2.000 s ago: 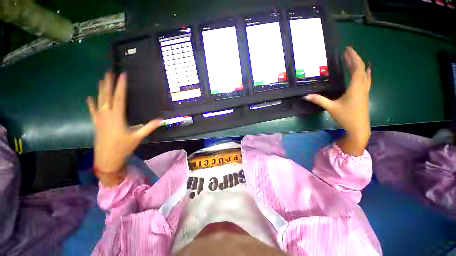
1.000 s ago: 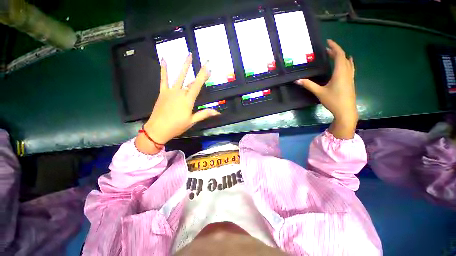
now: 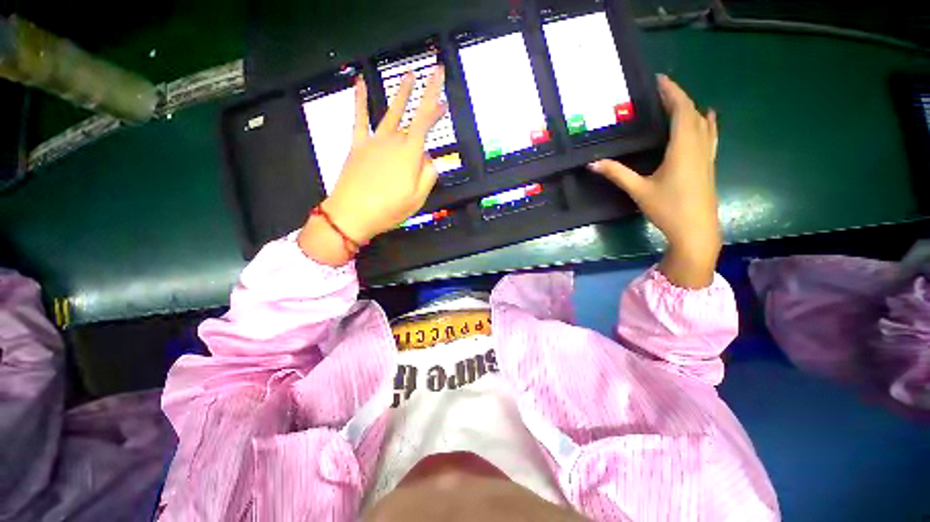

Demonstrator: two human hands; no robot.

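Observation:
A long black phone tray (image 3: 250,184) lies tilted before me, with an empty slot at its left end and several lit smartphones. My left hand (image 3: 385,178) is over it, fingers spread on the menu screen of the second smartphone (image 3: 446,138), palm partly covering the first smartphone (image 3: 326,127). The third smartphone (image 3: 500,92) and fourth smartphone (image 3: 584,71) show white screens with green and red blocks. My right hand (image 3: 681,184) holds the tray's right end, thumb on its front edge, fingers around its side.
Another tray lies beneath, nearer me, its phones (image 3: 512,197) partly showing. A green bench top (image 3: 795,133) carries the trays. A yellowish wrapped pipe (image 3: 76,66) is at upper left. A dark device (image 3: 911,117) sits at the right edge. Pink sleeves of other people (image 3: 831,316) show at both sides.
My left hand came in from the tray's left end, then moved right from the first phone to the second. The second phone's white screen became a menu list. Tray and right hand shifted slightly left.

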